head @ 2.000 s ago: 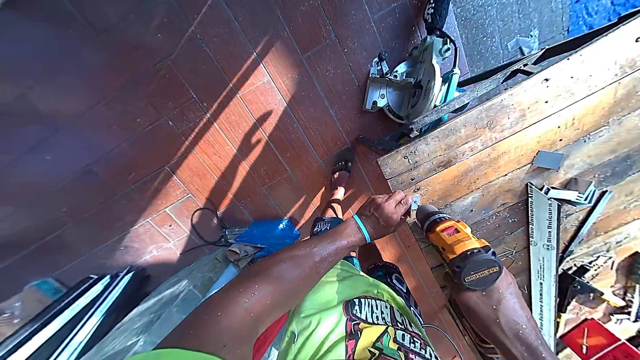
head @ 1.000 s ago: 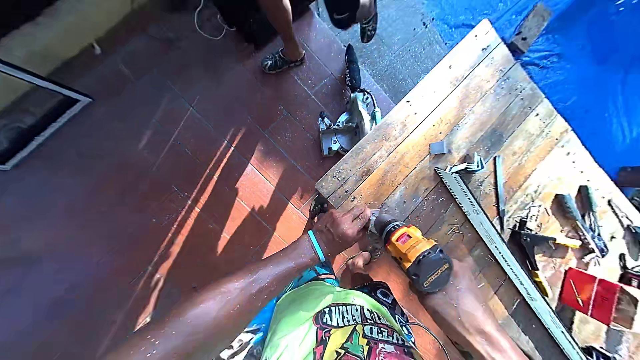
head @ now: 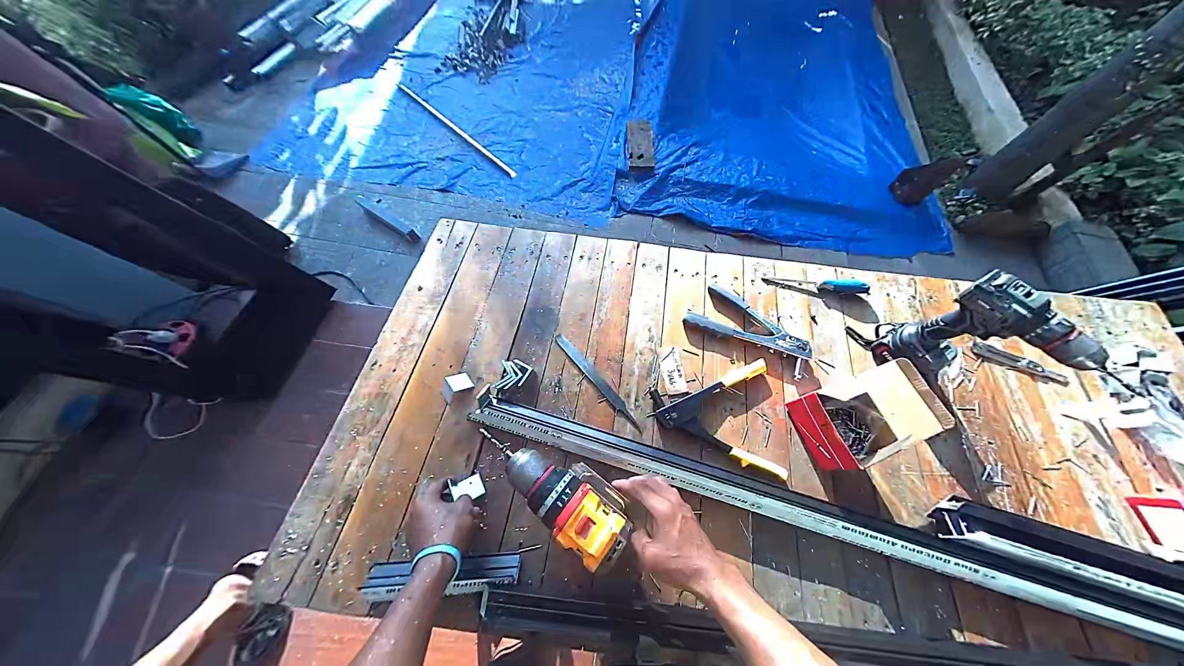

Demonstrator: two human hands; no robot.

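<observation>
My left hand (head: 442,518), with a blue band at the wrist, grips a small silver metal bracket (head: 467,487) over the wooden table (head: 398,370). My right hand (head: 668,532) is beside the yellow and black cordless drill (head: 581,518), fingers spread along its body; how firmly it grips is not clear. The drill's bit points up and left, past the bracket. A long aluminum profile (head: 740,499) lies behind the drill. A short profile piece (head: 499,569) lies under my left forearm. Another small square metal piece (head: 457,387) and several angle brackets (head: 514,377) are farther back.
Farther right are a riveter (head: 754,333), a yellow-handled tool (head: 689,407), an open box of screws (head: 851,430), a second drill (head: 1008,319) and a blue-handled screwdriver (head: 842,287). A flat metal strip (head: 597,379) lies mid-table. Blue tarpaulin (head: 768,120) covers ground beyond; a foot (head: 231,592) shows lower left.
The view has swung to the table and tarpaulin. The drill, earlier with its tip at my left hand, is now apart from it, over the tabletop.
</observation>
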